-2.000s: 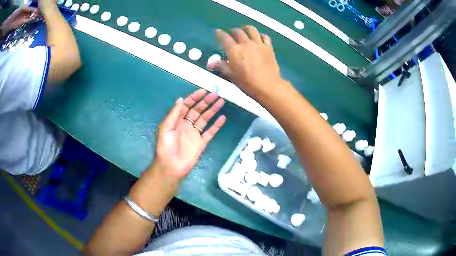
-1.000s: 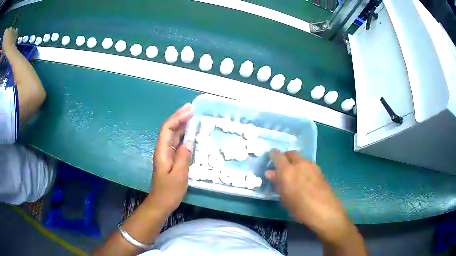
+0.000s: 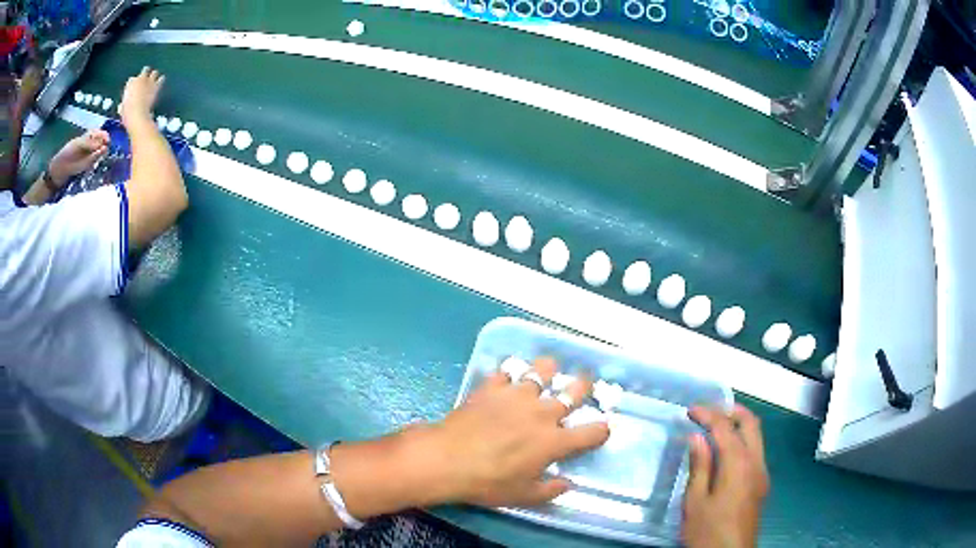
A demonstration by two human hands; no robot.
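Note:
The clear parts tub (image 3: 503, 334) sits on the green near surface in front of me. Small white plastic parts (image 3: 607, 395) lie in it, mostly under my left hand. My left hand (image 3: 535, 434) is palm down inside the tub, fingers spread over the parts; its palm is hidden, so I cannot tell if it holds any. My right hand (image 3: 728, 471) holds the tub's right wall, thumb and fingers at the rim. A row of white parts (image 3: 554, 256) lies on the dark green conveyor belt (image 3: 428, 128), beyond a white guide strip (image 3: 428, 257).
The white machine housing (image 3: 888, 278) with black handles stands at right, beside metal posts (image 3: 856, 96). A neighbouring worker's arm (image 3: 155, 182) reaches over the row at left, by a blue tray (image 3: 177, 152). Pale rings (image 3: 522, 9) lie on blue at the far side.
My left hand has moved from the tub's left wall in over the parts. My right hand has moved from inside the tub to its right wall. The view has shifted, showing more far lanes.

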